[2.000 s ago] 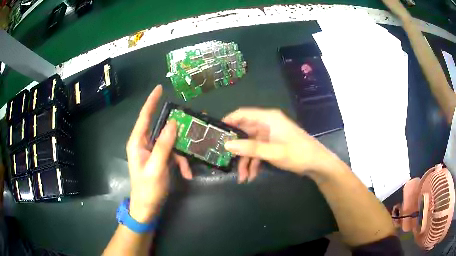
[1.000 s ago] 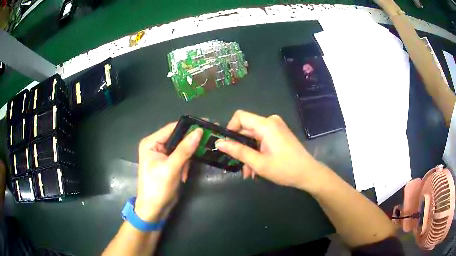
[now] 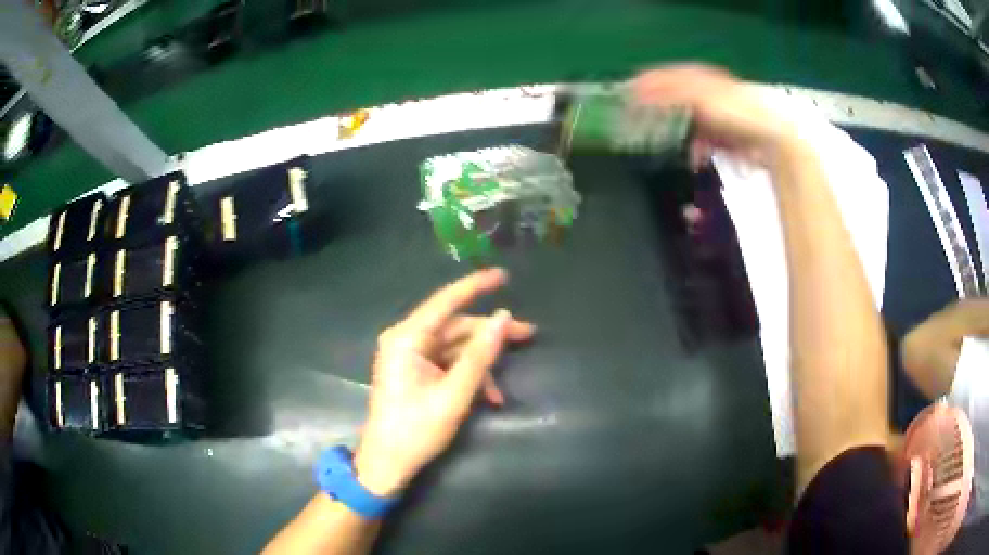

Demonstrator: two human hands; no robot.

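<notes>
My right hand [image 3: 721, 114] is blurred and grips a phone housing with a green board in it [image 3: 624, 125], held over the white edge rail at the top, right of centre. My left hand [image 3: 439, 369] is empty over the bench mat, fingers apart, with a blue wrist band [image 3: 349, 482]. A loose pile of green main boards [image 3: 497, 201] lies beyond my left hand. Stacked black housings with pale strips [image 3: 141, 309] stand in columns at left, and more housings [image 3: 258, 211] lie beside them.
A green conveyor belt [image 3: 434, 65] runs beyond the white rail [image 3: 456, 116], with a grey post [image 3: 81, 92] at left. A dark panel [image 3: 710, 271] and white paper sheets [image 3: 857, 195] lie at right. A pink fan [image 3: 938, 477] and another person's arm [image 3: 941, 347] are far right.
My right hand has moved up and right to the rail with the housing and board. My left hand has let go of the housing. The whole view has shifted.
</notes>
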